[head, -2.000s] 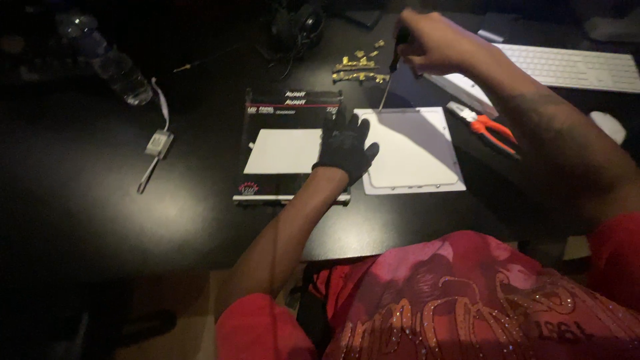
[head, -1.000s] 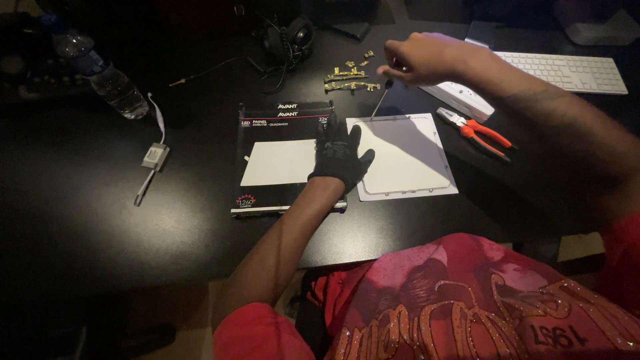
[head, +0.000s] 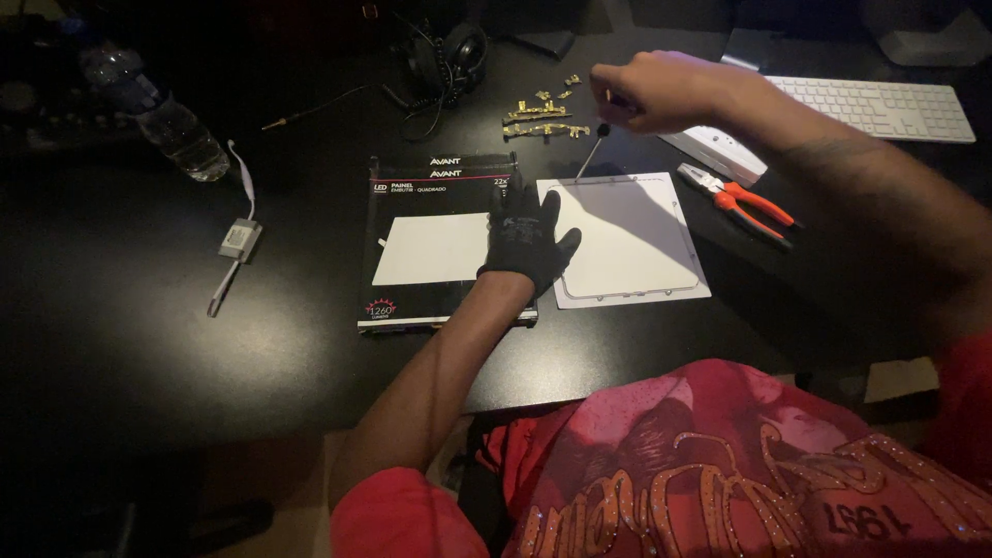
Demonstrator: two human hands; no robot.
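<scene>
My left hand point(head: 531, 236), in a black work glove, lies with fingers spread over the right side of a black LED panel box point(head: 434, 198) and reaches the left edge of a square white LED panel point(head: 620, 240). My bare right hand point(head: 643, 93) is closed around a screwdriver point(head: 591, 157), whose dark handle is mostly hidden in the fist. Its metal shaft slants down to the panel's upper edge, left of the middle, where the tip appears to touch. Small screws and a thin frame line run around the panel's border. My right arm casts a shadow on it.
Combination pliers point(head: 736, 203) with orange handles lie right of the panel, near a white elongated device point(head: 721, 153) and a keyboard point(head: 876, 107). Brass terminal strips point(head: 546, 130) lie behind. Headphones point(head: 446, 62), a water bottle point(head: 174, 128) and a small LED driver point(head: 240, 240) are farther left.
My right hand has come lower over the panel's far edge, with the screwdriver still in it. My left hand has stayed across the box and the panel's edge.
</scene>
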